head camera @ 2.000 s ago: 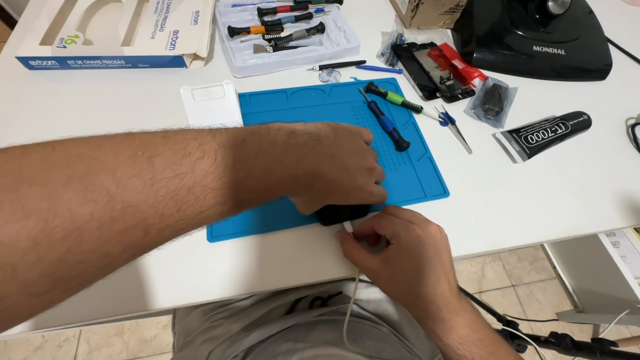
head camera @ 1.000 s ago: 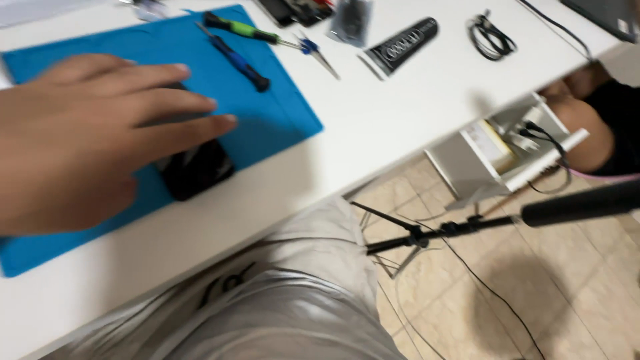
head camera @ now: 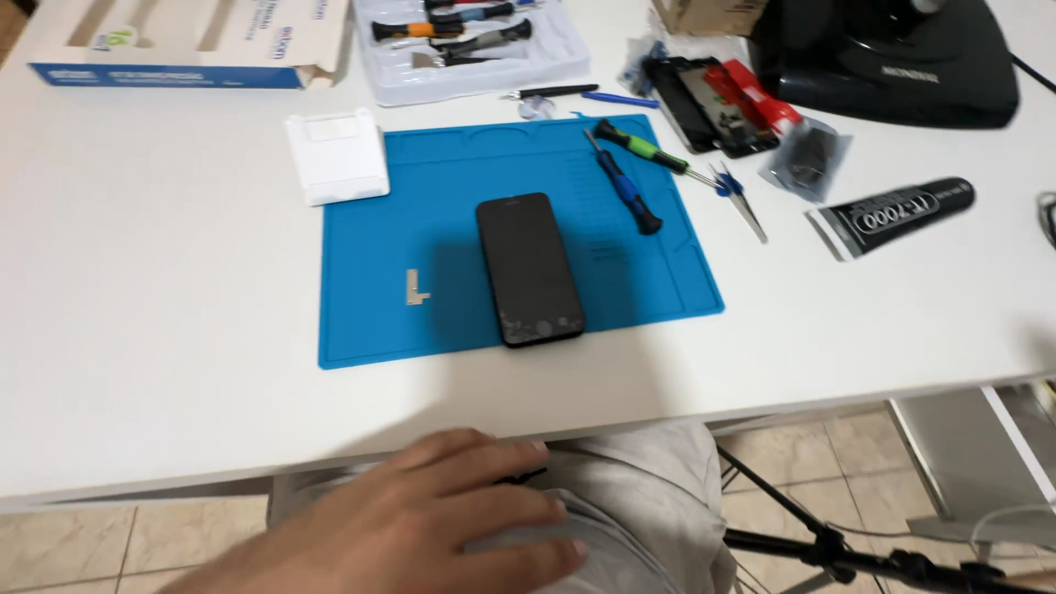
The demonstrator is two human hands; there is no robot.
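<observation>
A black smartphone (head camera: 532,268) with a cracked lower screen lies face up on the blue silicone work mat (head camera: 371,239). Left of it rests a small metal bracket (head camera: 414,289). My left hand (head camera: 462,520), fingers apart and holding nothing, hovers over my lap below the table edge. My right hand is out of view. On the mat's upper right are a blue-and-black screwdriver (head camera: 627,190) and a green-and-black screwdriver (head camera: 643,147), whose shaft reaches past the mat to tweezers (head camera: 747,206). A white plastic piece (head camera: 338,157) overlaps the mat's upper left corner.
Behind the mat stand a screwdriver tray (head camera: 569,58), an open cardboard box (head camera: 173,76) and a blue pry tool (head camera: 619,100). To the right are phone parts (head camera: 709,107), a T-7000 glue tube (head camera: 899,216) and a black appliance base (head camera: 924,91). A tripod (head camera: 825,549) stands below the table.
My left hand has moved off the phone, down over my lap. My right hand, which held a white cable at the phone two seconds ago, is out of view, and the cable is away from the phone.
</observation>
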